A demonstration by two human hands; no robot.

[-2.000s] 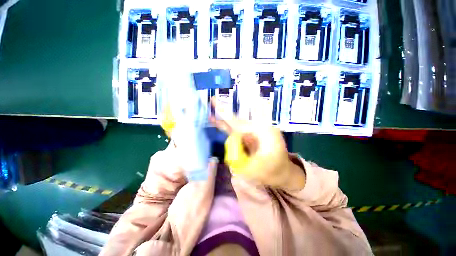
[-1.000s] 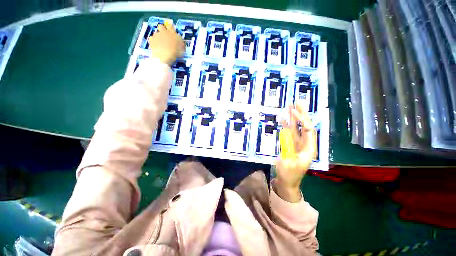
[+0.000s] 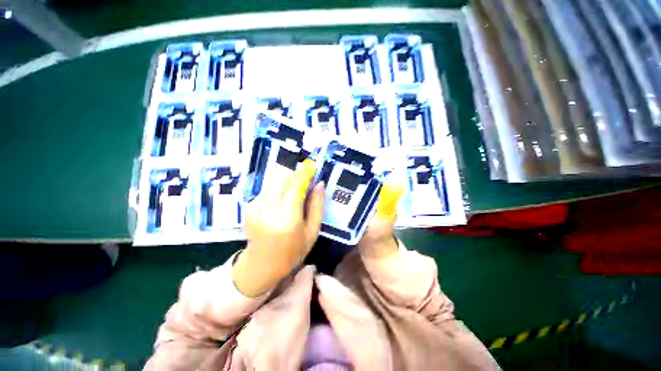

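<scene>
My left hand, with a yellow finger cot, holds a display module tilted above the carrier sheet; its fingers also touch the second module. My right hand, also with a yellow cot, grips the right edge of that second display module, whose small code faces up. The white carrier sheet lies on the bench with rows of modules in bluish clear rims. Its back row shows bare white in the middle, with two modules on either side. My hands and the held modules hide part of the front row.
Thick layered trays with shiny edges stand at the right of the green bench. A pale rail runs along the back. Red cloth lies under the right bench edge. Yellow-black tape marks the floor.
My left hand has come from the back left corner to the front middle. Both hands now hold modules. Two modules are gone from the middle of the back row.
</scene>
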